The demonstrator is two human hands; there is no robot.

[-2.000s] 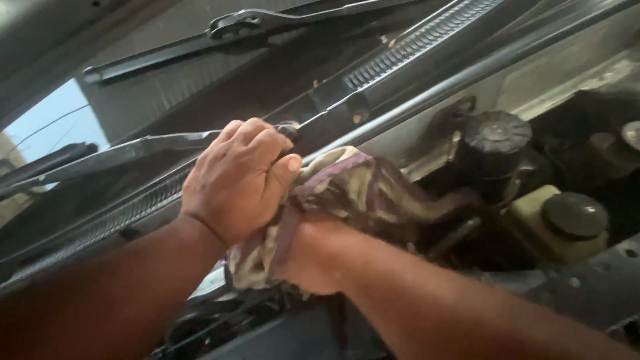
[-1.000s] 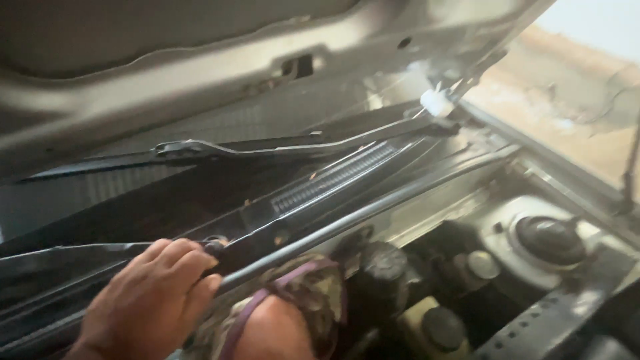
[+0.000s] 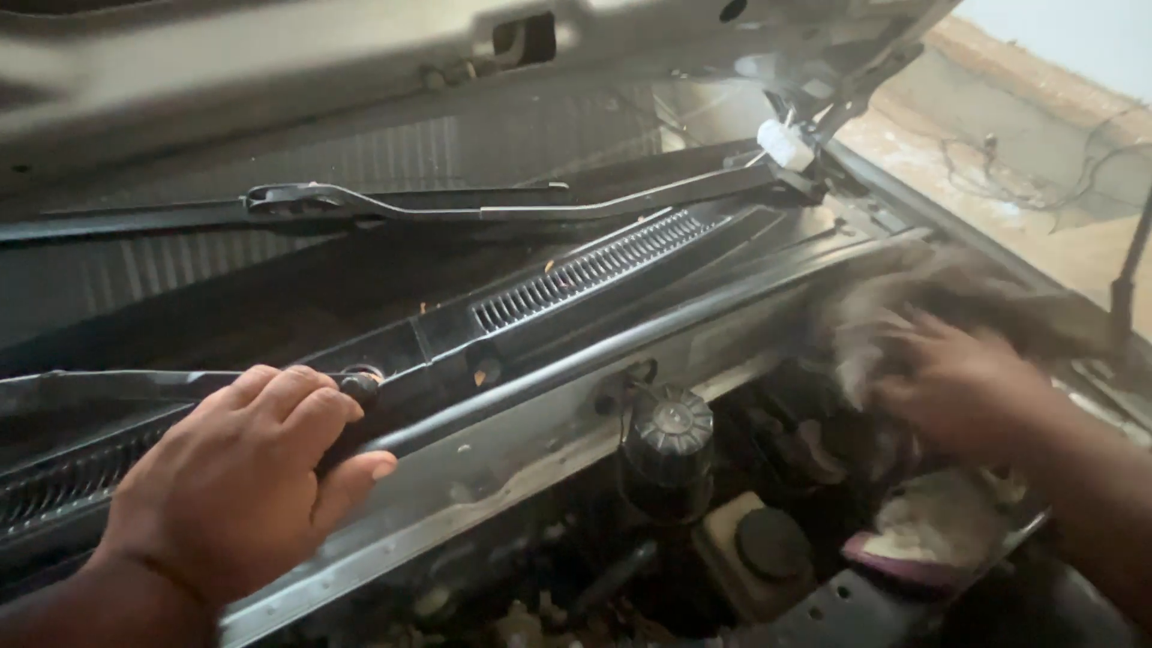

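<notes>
My left hand (image 3: pixel 234 477) rests palm down on the front edge of the black windshield cowl, beside a wiper arm pivot (image 3: pixel 362 385); its thumb is apart from the fingers. Over the right side of the engine bay, my right hand (image 3: pixel 963 387) is blurred by motion, with a patterned cloth (image 3: pixel 936 531) with purple edging in its grasp. Part of that cloth shows as a blur around the fingers, and another part hangs below the hand. The exact finger positions are hidden by the blur. A second wiper arm (image 3: pixel 540 213) lies behind the cowl grille (image 3: pixel 594 270).
The raised hood (image 3: pixel 270 90) spans the top. In the engine bay are a black ribbed-cap canister (image 3: pixel 670 432) and a pale reservoir with a black cap (image 3: pixel 772 543). A white object (image 3: pixel 785 146) sits near the hood hinge. Dry leaf bits lie on the cowl.
My right hand and the cloth have moved right, away from my left hand, which stays by the wiper pivot. The view has swung to the right since the earliest frame.
</notes>
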